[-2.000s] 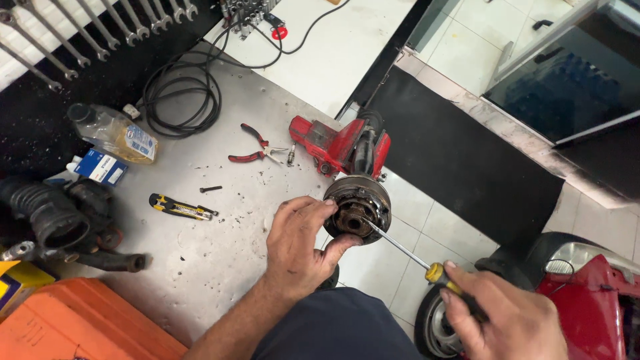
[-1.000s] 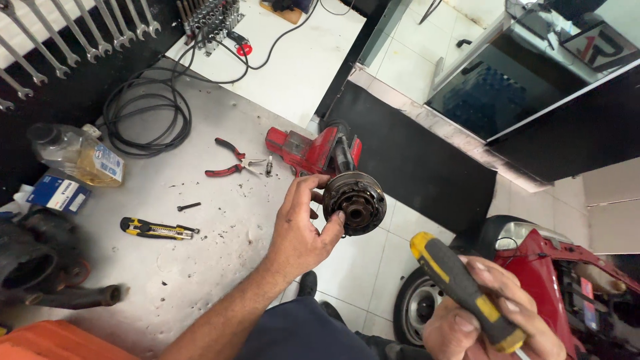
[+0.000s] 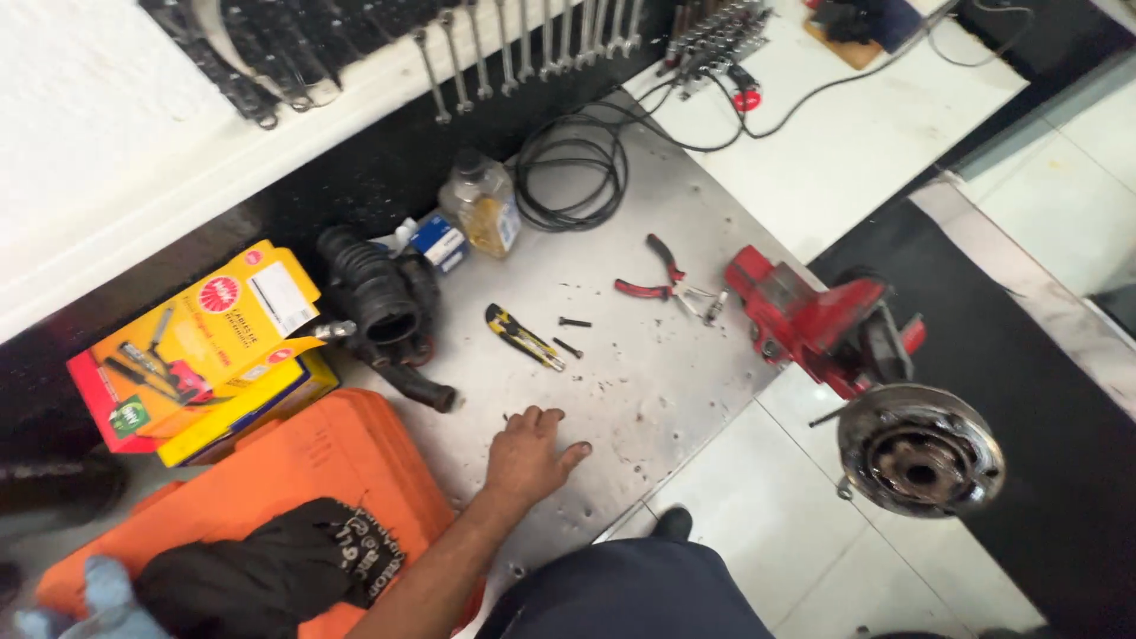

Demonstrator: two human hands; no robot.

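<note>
My left hand (image 3: pixel 532 457) is over the metal bench top with its fingers apart and nothing visibly held. Two dark bolts (image 3: pixel 575 322) lie beyond its fingertips, beside a yellow and black snap-off utility knife (image 3: pixel 525 339). Farther right are red-handled pliers (image 3: pixel 664 282) and a small metal piece (image 3: pixel 716 306) near their jaws. The red bench vise (image 3: pixel 799 311) stands at the bench edge. Beyond it, over the floor, is a greasy round metal part (image 3: pixel 921 451) with a central hole, seemingly held at the vise. My right hand is out of view.
An orange case (image 3: pixel 355 453) bearing a black cloth (image 3: pixel 257 555) sits at lower left, with blue gloves (image 3: pixel 111 595) beside it. Behind are yellow boxes (image 3: pixel 209 342), a ribbed black hose (image 3: pixel 377 293), a plastic bottle (image 3: pixel 484 209) and coiled black cable (image 3: pixel 572 173). Wrenches (image 3: pixel 479 58) hang above.
My left hand has left the round metal part and is over the bench. A second bolt now lies near the first. My right hand and the screwdriver are out of view. The view has swung left.
</note>
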